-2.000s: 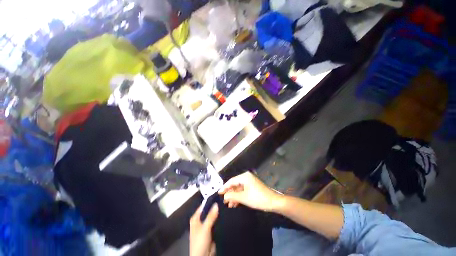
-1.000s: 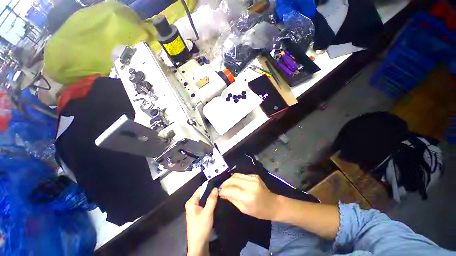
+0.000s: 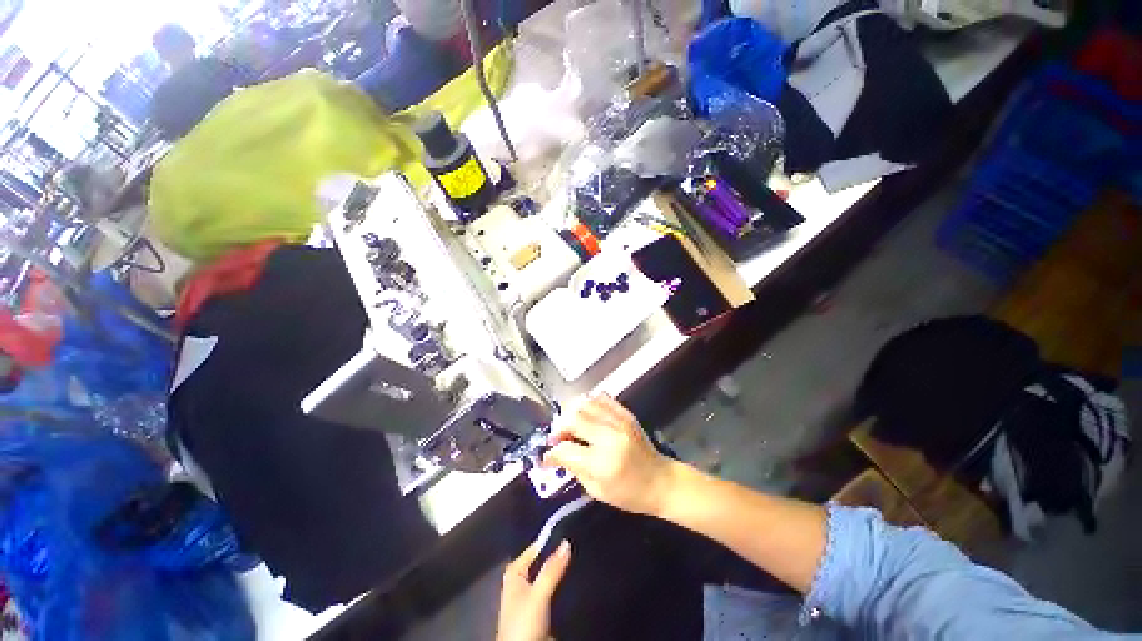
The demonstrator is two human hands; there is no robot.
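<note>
The white button-sewing machine (image 3: pixel 420 301) stands with its front end towards me. My right hand (image 3: pixel 610 453) is at the button clamp and work plate (image 3: pixel 551 478), fingertips bent together; whether they hold a button is too small to tell. My left hand (image 3: pixel 531 595) is at the lower edge of the view and pinches the whitish edge of the black garment (image 3: pixel 632 570), which hangs below the plate. The white button tray (image 3: pixel 579 328) lies right of the machine with several dark buttons (image 3: pixel 605 288) on it.
A dark phone (image 3: pixel 680 286) and a dark tray with a purple-handled tool (image 3: pixel 726 207) lie right of the button tray. A black garment pile (image 3: pixel 282 438) lies left of the machine. A thread cone (image 3: pixel 458 169) stands behind. Blue crates (image 3: pixel 1021 188) are at the right.
My right hand has moved up from the garment to the machine's clamp. My left hand has moved slightly down and right, still on the garment. The camera view has shifted a little.
</note>
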